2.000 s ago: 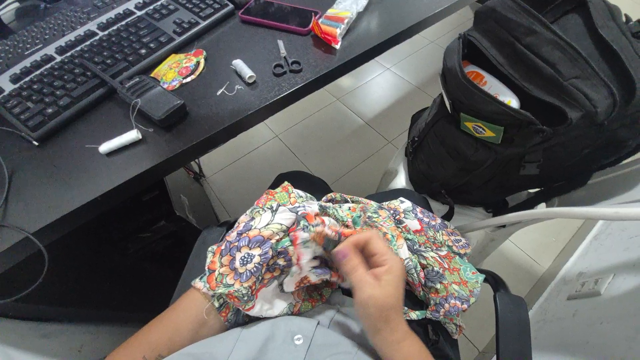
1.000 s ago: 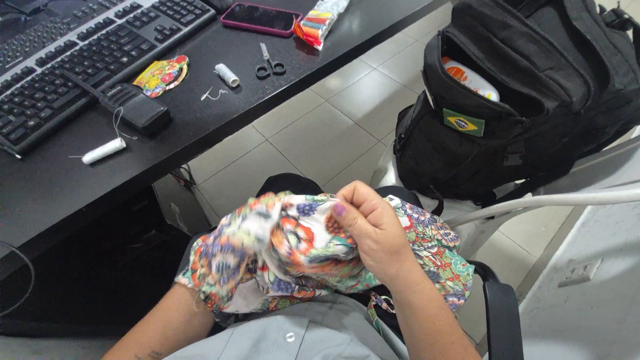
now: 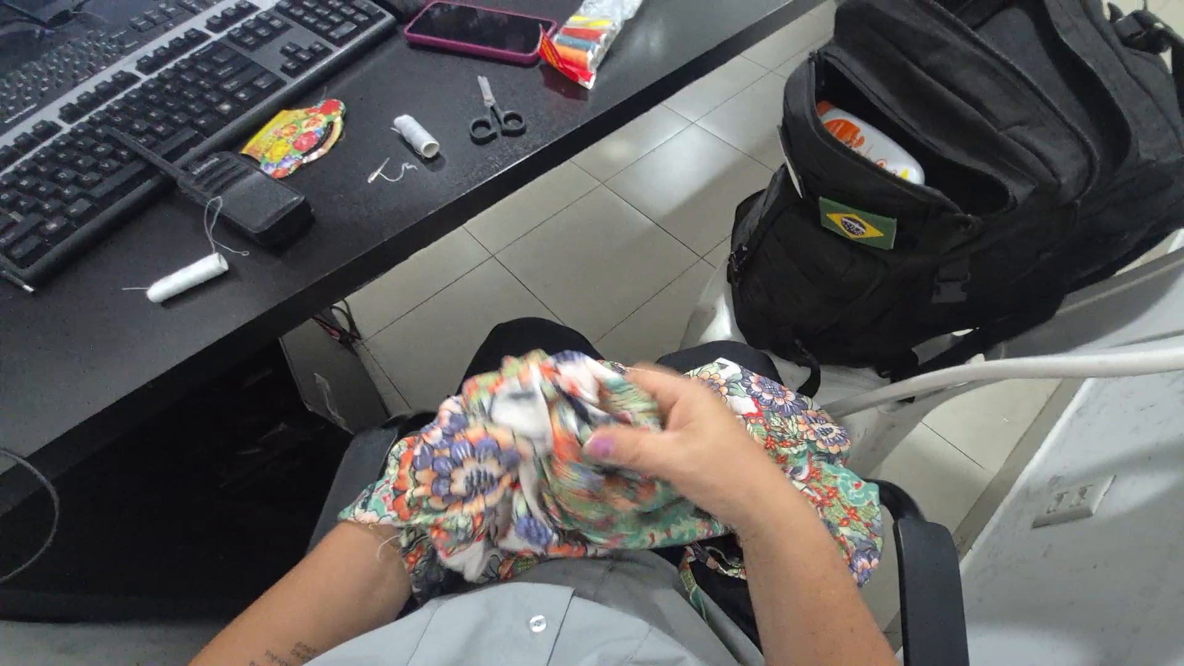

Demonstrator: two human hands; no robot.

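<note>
A floral-print cloth (image 3: pixel 472 476) lies bunched across my lap, blurred near its middle. My right hand (image 3: pixel 666 439) grips a fold of it between thumb and fingers. The left hand is hidden under or inside the cloth; only the forearm shows, entering at the cloth's left edge, so its fingers cannot be seen. On the desk are small black-handled scissors (image 3: pixel 498 120), a spool of white thread (image 3: pixel 416 136) with a loose bit of thread beside it, and another white spool (image 3: pixel 188 277) nearer the front edge.
The black desk (image 3: pixel 370 213) also bears a keyboard (image 3: pixel 185 83), a two-way radio (image 3: pixel 245 196), a colourful floral piece (image 3: pixel 296 137), a phone in a pink case (image 3: pixel 479 30) and a packet of coloured items (image 3: pixel 587 42). A black backpack (image 3: pixel 888 268) stands right, near a chair armrest (image 3: pixel 928 583).
My right hand was lower over the cloth two seconds ago, then rose to its upper edge, and is now spread over its middle. The cloth's folds have shifted.
</note>
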